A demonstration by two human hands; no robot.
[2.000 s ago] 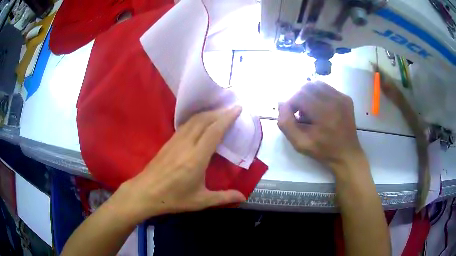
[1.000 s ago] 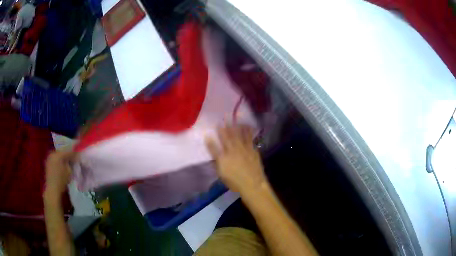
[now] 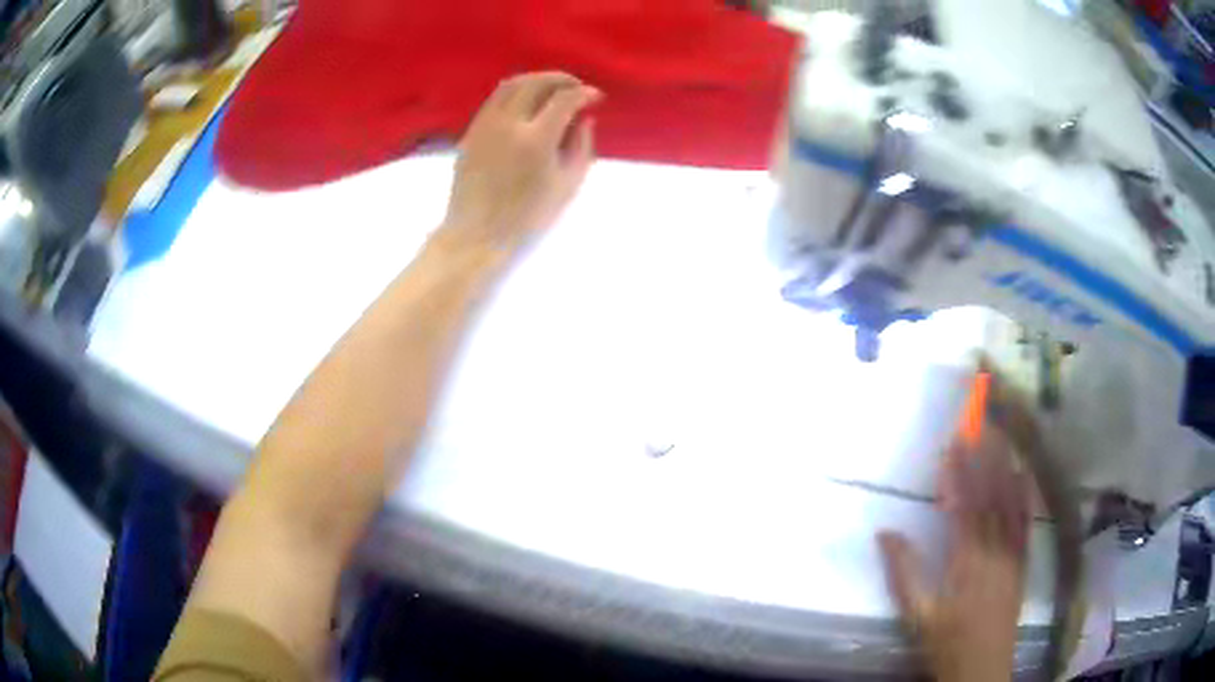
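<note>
A large red fabric panel (image 3: 666,87) lies across the back of the white machine table (image 3: 586,360). My left hand (image 3: 520,153) reaches over its near edge with the fingers bent; blur hides whether they pinch the cloth. My right hand (image 3: 979,546) lies low at the right with its fingers extended, and I see nothing held in it. Its fingertips are at the lower end of the orange-handled tool (image 3: 977,406). The white sewing machine head (image 3: 919,200) stands between the panel and my right hand. Lamp glare washes out the needle area.
The tan-brown thread hank (image 3: 1063,533) runs down past the right side of my right hand. A small green-and-yellow tool (image 3: 1050,373) lies beyond the orange handle. The grey ruler edge (image 3: 573,600) borders the table front. A blue strip (image 3: 173,213) is at the left.
The view has swung back from beside the table to the machine. The red-and-pale piece held between both hands is out of view. My left hand is now at the red panel, my right near the orange handle.
</note>
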